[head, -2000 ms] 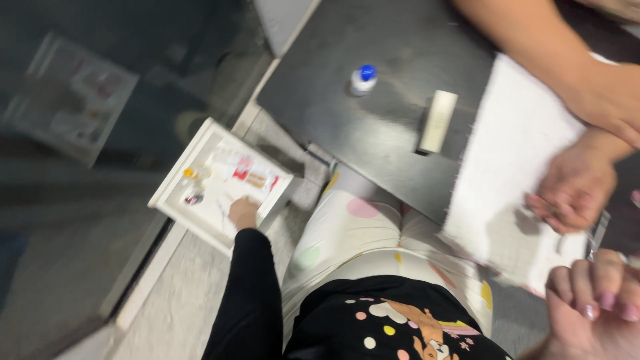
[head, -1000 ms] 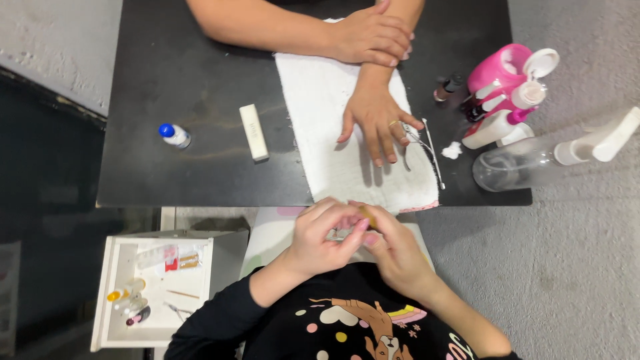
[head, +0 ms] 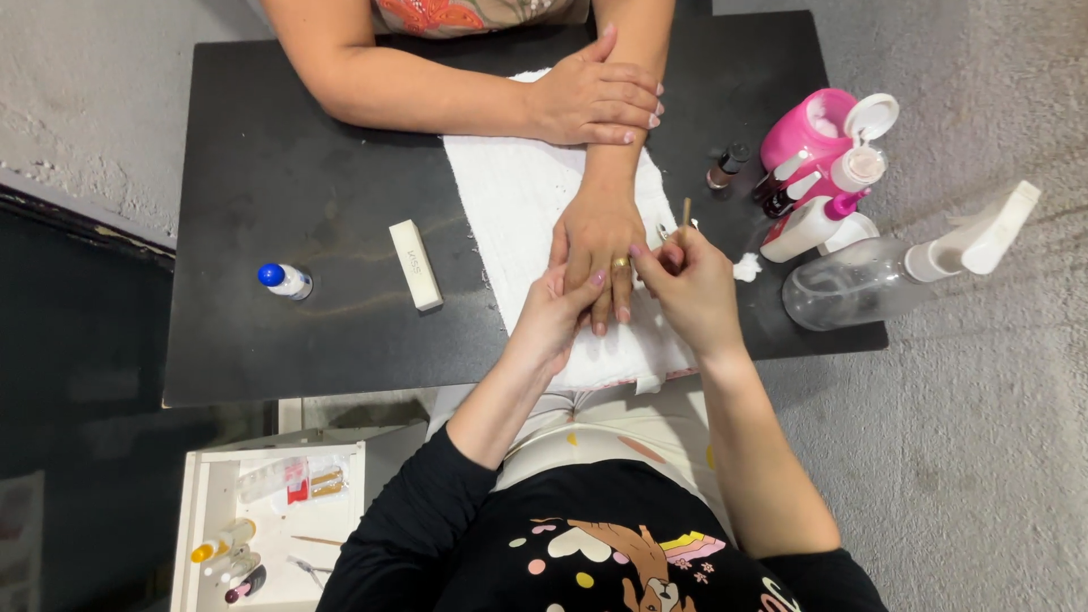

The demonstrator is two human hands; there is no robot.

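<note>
My left hand (head: 551, 316) grips the fingers of another person's hand (head: 602, 229), which lies palm down on a white towel (head: 493, 200) and wears a gold ring (head: 621, 263). Between the fingers of my right hand (head: 693, 285) is a thin wooden stick (head: 687, 212), its upper end standing out above my knuckles; its other end is hidden. Those fingertips are close to the ringed finger. Part of a metal tool (head: 663, 231) shows behind my right hand. The person's other hand (head: 595, 95) rests across their wrist.
A white buffer block (head: 416, 265) and a blue-capped bottle (head: 286, 280) are on the black table (head: 340, 187). At the right stand a pink container (head: 803, 127), polish bottles, a clear spray bottle (head: 850, 285) and cotton (head: 747, 268). An open white drawer (head: 361, 484) holds bottles and sticks.
My left hand was in the drawer two seconds ago; one second ago both my hands were together near the table's edge. They are now at the other person's hand, and my left holds its fingers.
</note>
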